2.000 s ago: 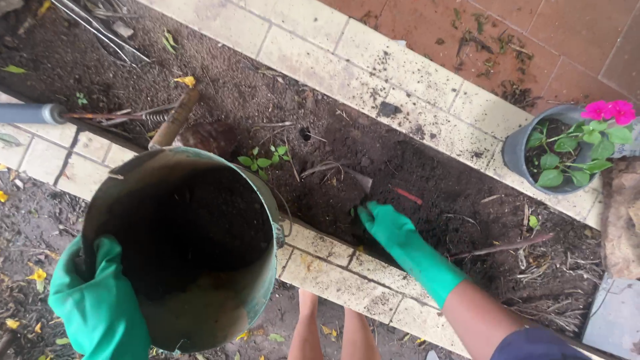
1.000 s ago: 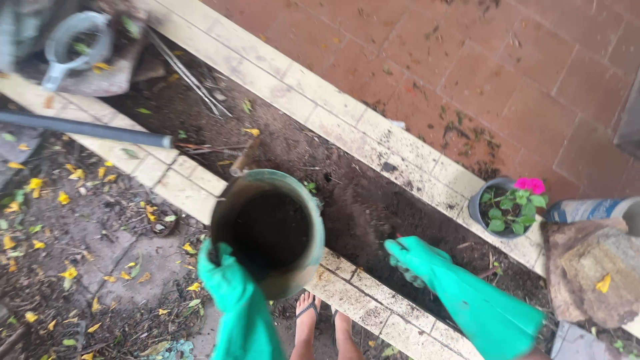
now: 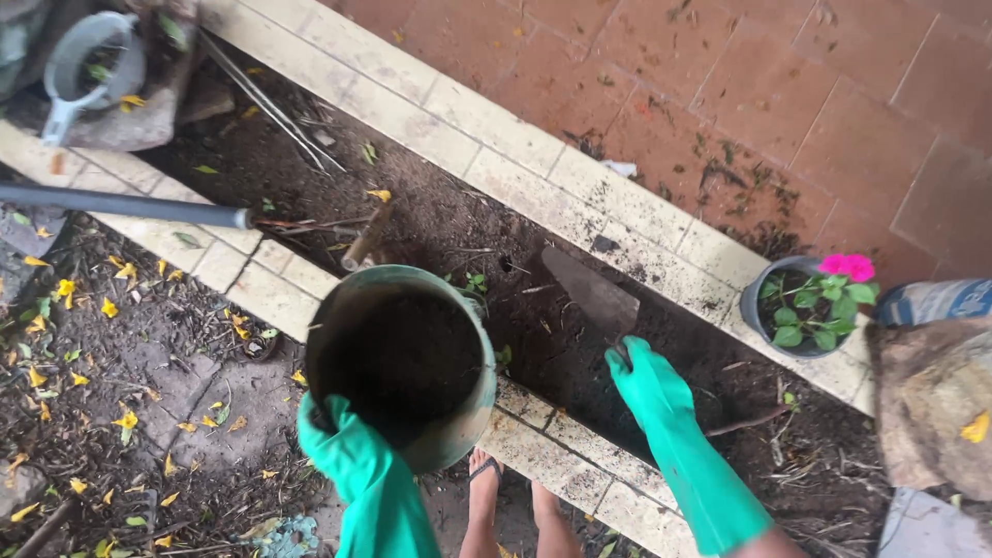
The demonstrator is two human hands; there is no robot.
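My left hand (image 3: pixel 341 442), in a green rubber glove, grips the near left rim of a round bucket (image 3: pixel 484 387) with dark soil inside. The bucket is tilted over the tiled edge of the planting bed. My right hand (image 3: pixel 639 368), gloved alike, is closed at the handle end of a trowel, its fingers partly hidden. The trowel's flat metal blade (image 3: pixel 593 291) points up and left over the dark soil (image 3: pixel 535 341) of the bed. A small green seedling (image 3: pixel 474 285) grows just beyond the bucket.
Cream tiled borders (image 3: pixel 511 174) flank the bed. A potted pink flower (image 3: pixel 806 310) stands on the far border, beside a rock (image 3: pixel 942 403). A grey pole (image 3: pixel 124 205) crosses the near border at left, close to a wooden handle (image 3: pixel 368 236). A plastic strainer (image 3: pixel 93 70) lies upper left.
The trowel blade now shows plainly above the soil at my right hand; one second ago it was not distinct. My left hand stays on the bucket. The view has shifted.
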